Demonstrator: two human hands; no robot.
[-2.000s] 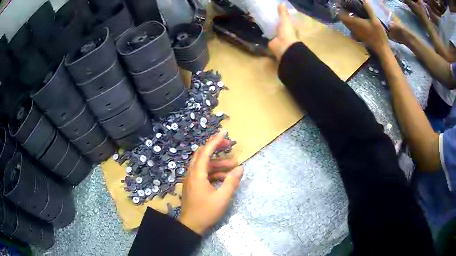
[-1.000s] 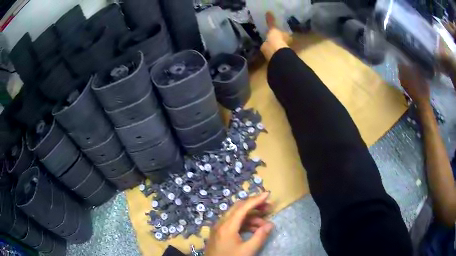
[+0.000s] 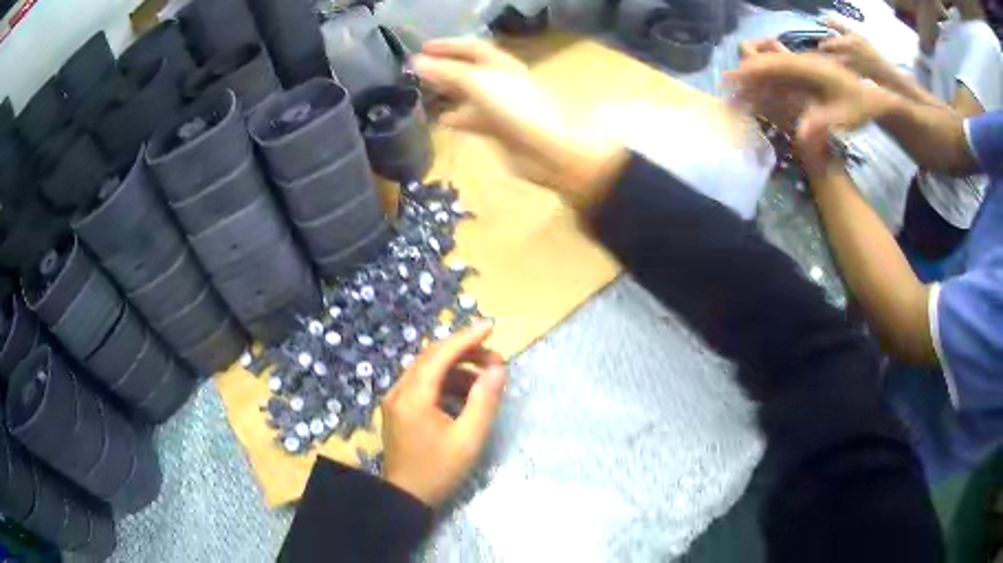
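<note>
My left hand (image 3: 440, 412) is half curled at the near right edge of a pile of small grey fittings (image 3: 363, 330) with white discs. Nothing shows in it. My right hand (image 3: 511, 116) is blurred, stretched over the tan sheet (image 3: 539, 264), with fingers extended near a short stack of dark grey cup-like housings (image 3: 393, 132). I see nothing held in it. A blurred, milky translucent piece (image 3: 715, 159) is beyond my right forearm, over the right part of the sheet.
Tall stacks of dark grey housings (image 3: 313, 181) fill the left. Bubble wrap (image 3: 616, 407) covers the bench under the sheet. More dark housings (image 3: 682, 42) are at the back. At the right, another person's hands (image 3: 819, 94) work over small parts.
My right hand has left the whitish piece at the back and moved left towards the short stack. A milky piece now shows over the sheet's right part. The camera view has shifted.
</note>
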